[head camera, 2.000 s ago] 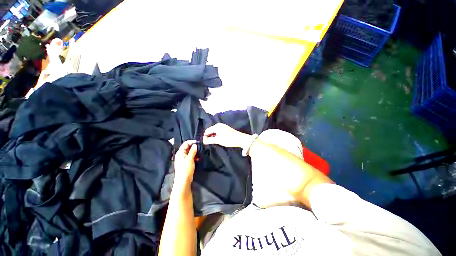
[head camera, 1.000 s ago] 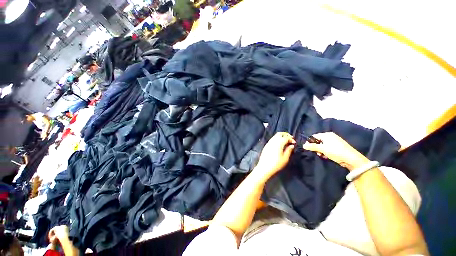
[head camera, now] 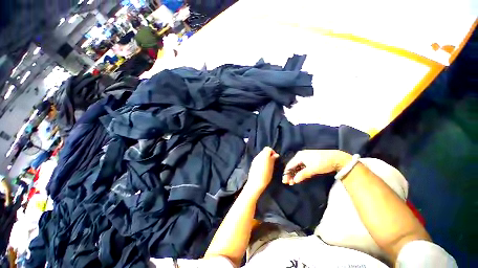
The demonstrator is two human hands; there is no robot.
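Observation:
A dark navy garment (head camera: 299, 198) lies in front of me, from the white table's near edge down over my lap. My left hand (head camera: 263, 163) has its fingertips closed on the garment's cloth. My right hand (head camera: 310, 165) is just to the right, curled around small dark reddish-brown thread snips (head camera: 295, 170) that show at the palm. The blades are too small to make out. A gap of dark cloth lies between the hands. Any thread at the fingertips is too fine to see.
A large heap of navy garments (head camera: 178, 141) covers the left of the white table (head camera: 346, 89), which has a yellow-orange edge. A bit of red shows beside my right knee. A dark green floor (head camera: 451, 157) lies at the right. Blurred workshop clutter fills the upper left.
The view has swung left and then partly back. My right hand has turned palm inward and sits slightly lower and apart from the left. The snips show in it since one second ago.

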